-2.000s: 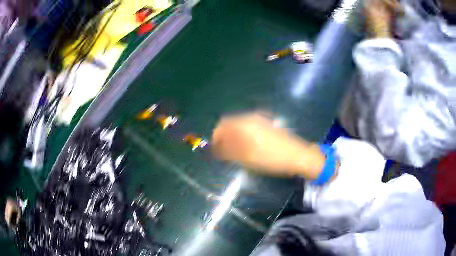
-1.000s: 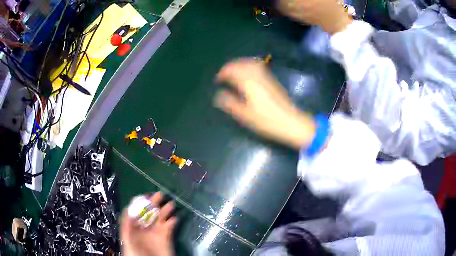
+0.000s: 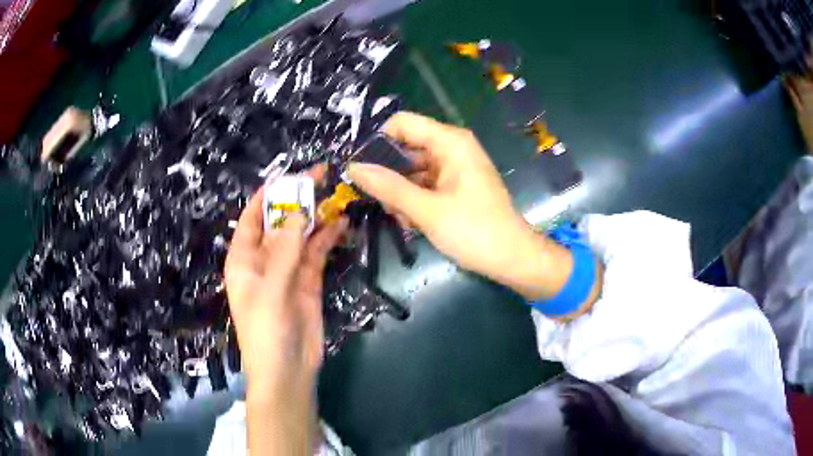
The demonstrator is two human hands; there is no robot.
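My left hand (image 3: 283, 267) holds an open watch case (image 3: 289, 203), white with yellow inside, above the heap of clips. My right hand (image 3: 455, 191), with a blue band on the wrist, holds a dark display screen (image 3: 383, 153) between thumb and fingers. The screen's orange flex cable (image 3: 339, 203) hangs beside the case, near my left fingertips. Whether the cable touches the case or those fingertips, I cannot tell.
A large heap of black and silver clips (image 3: 134, 258) lies below and left. Three display screens (image 3: 560, 167) with orange cables lie on the green mat (image 3: 624, 98). A pale block (image 3: 67, 135) is at far left. A black tray (image 3: 767, 40) and another person's hand (image 3: 802, 102) show at right.
The view has swung toward the clip heap. My right hand has come from the mat to my left hand and now holds a display screen. The case remains in my left hand.
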